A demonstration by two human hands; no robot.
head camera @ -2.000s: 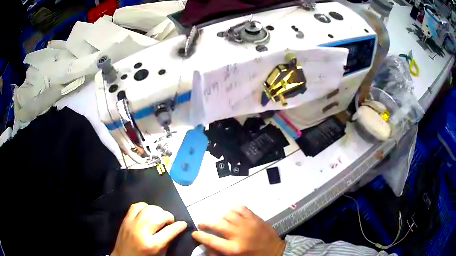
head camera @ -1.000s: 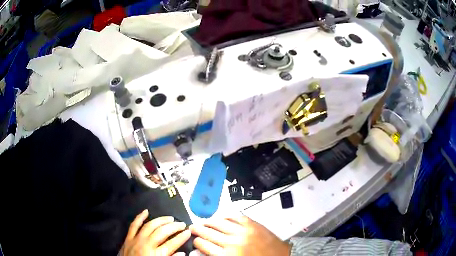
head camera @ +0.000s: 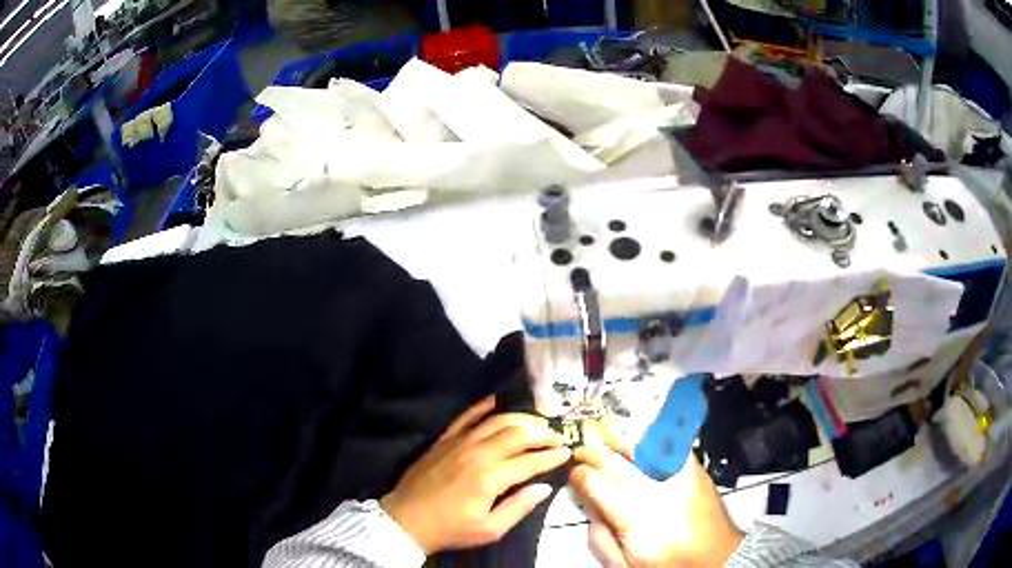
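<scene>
A large black garment panel [head camera: 244, 377] lies left of the needle and over the table's front. My left hand [head camera: 477, 483] lies on the panel's right edge, fingertips just in front of the presser foot [head camera: 579, 411]. My right hand [head camera: 655, 499] is right beside it, fingertips at the brassy piece by the needle; its fingers seem to hold the cloth edge, which they partly hide. The white sewing machine [head camera: 688, 255] stands behind. A blue rounded piece [head camera: 673, 430] lies right of the needle, partly behind my right hand. Black labels [head camera: 766, 433] are piled under the machine arm.
Cream cut pieces [head camera: 366, 155] are heaped behind the table. Maroon cloth [head camera: 788, 117] lies behind the machine top. Paper with a gold metal piece [head camera: 860, 330] hangs on the arm. A round pale pad [head camera: 960, 427] is at the right. Blue bins [head camera: 183, 100] stand at the back left.
The view has swung left and up. Both hands have moved from the panel edge near the table's front up to the presser foot. The black panel now shows more fully.
</scene>
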